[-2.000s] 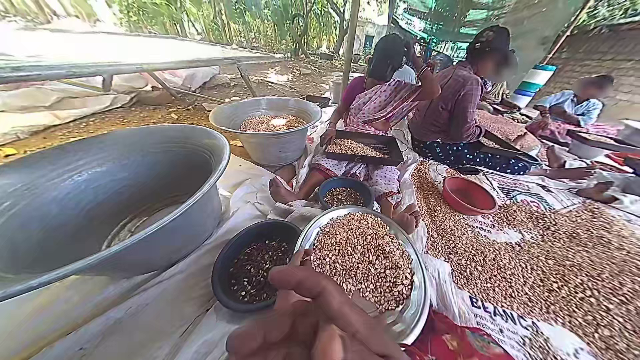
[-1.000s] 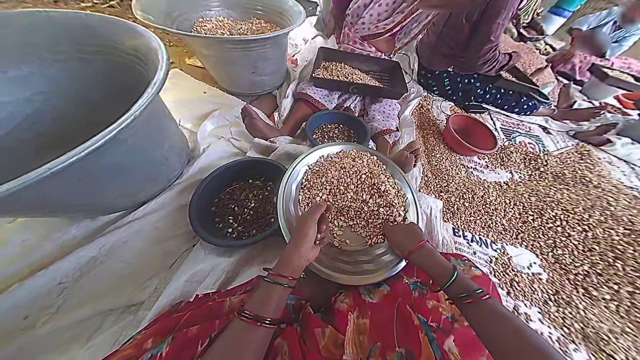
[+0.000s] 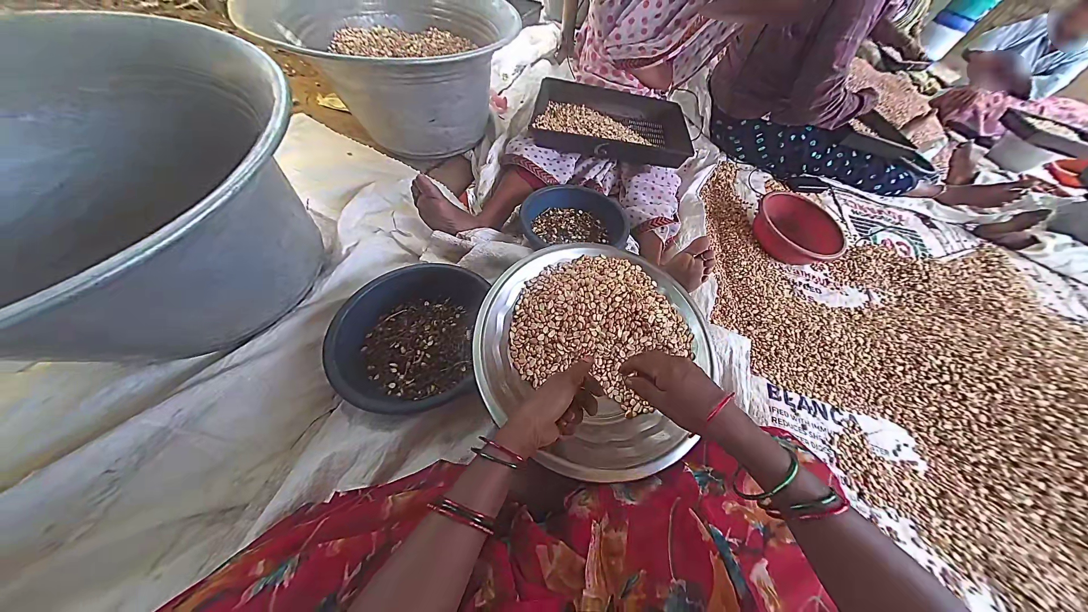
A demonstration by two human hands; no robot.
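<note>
A round steel plate (image 3: 608,442) rests on my lap, bearing a heap of light brown beans or seeds (image 3: 595,319) over its far part. My left hand (image 3: 557,408) is over the near left of the plate, fingers curled at the edge of the heap; whether it pinches a seed is too small to tell. On the right side my right hand (image 3: 671,387) reaches in palm down, its fingertips touching the heap. Just left of the plate stands a dark plastic bowl (image 3: 340,340) with dark debris and some pale bits in it.
A large aluminium tub (image 3: 229,280) stands at left, another tub (image 3: 408,102) with seeds behind it. Opposite sits a person with a black tray (image 3: 612,149) and a blue bowl (image 3: 625,223). Seeds (image 3: 960,365) cover sacking at right around a red bowl (image 3: 799,228). More people sit beyond.
Two seconds ago one hand was raised close to the view, in front of the plate; now both hands are at the seeds. Since one second ago the right hand has moved inward over the plate.
</note>
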